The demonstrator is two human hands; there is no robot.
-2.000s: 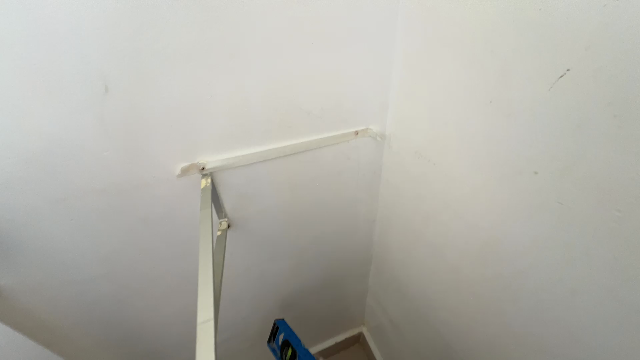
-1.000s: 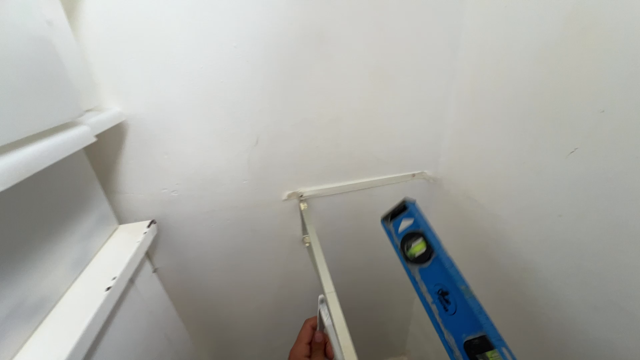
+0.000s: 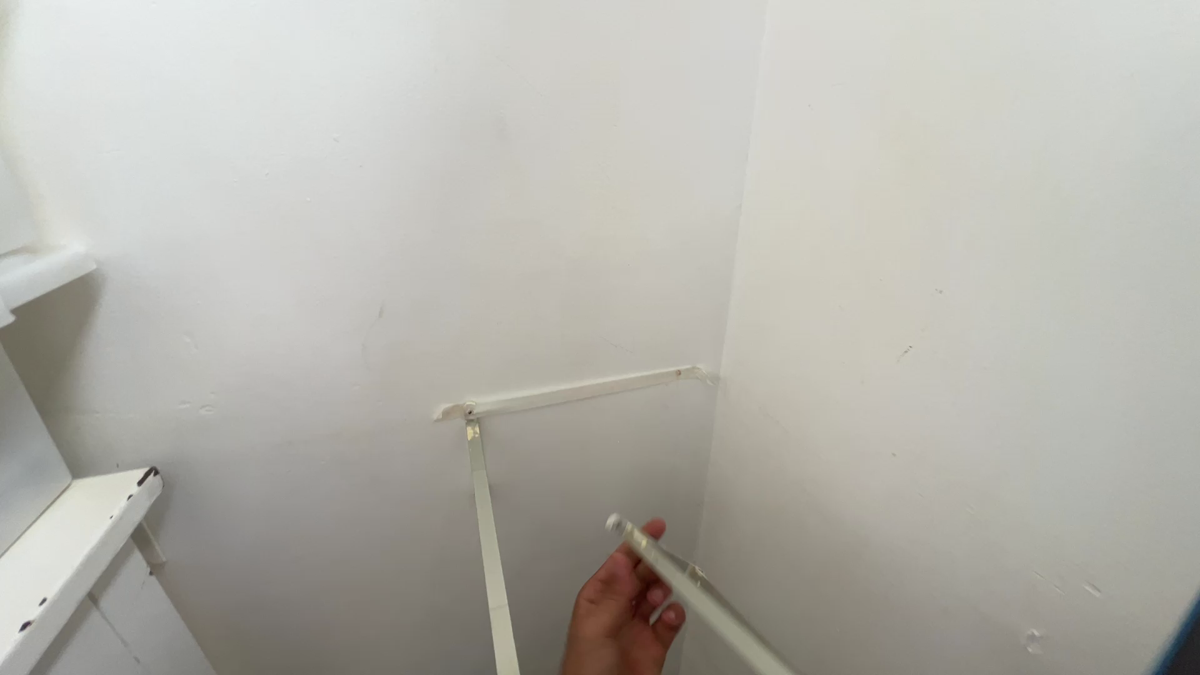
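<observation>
My left hand (image 3: 623,600) reaches up from the bottom centre with its fingers around a slim white metal bracket arm (image 3: 689,581), slanting down to the right; its upper end is blurred. A thinner strut shows beside that arm. Just left of the hand, another white metal bracket arm (image 3: 487,534) runs down from the wall, fixed at its upper end. A narrow white strip (image 3: 581,389) lies along the wall from that point towards the corner, with a screw near its right end. My right hand is not in view. A blue sliver (image 3: 1183,633) shows at the lower right edge.
Two white walls meet in a corner (image 3: 741,234) behind the brackets. At the lower left is a white ledge (image 3: 94,525) with chipped paint, and another white ledge (image 3: 47,272) is above it. The right wall (image 3: 937,375) has small scuffs and dents.
The blue spirit level has moved right, nearly out of view. My left hand has moved right of the fixed bracket arm, and more of the hand and the held bracket arm shows.
</observation>
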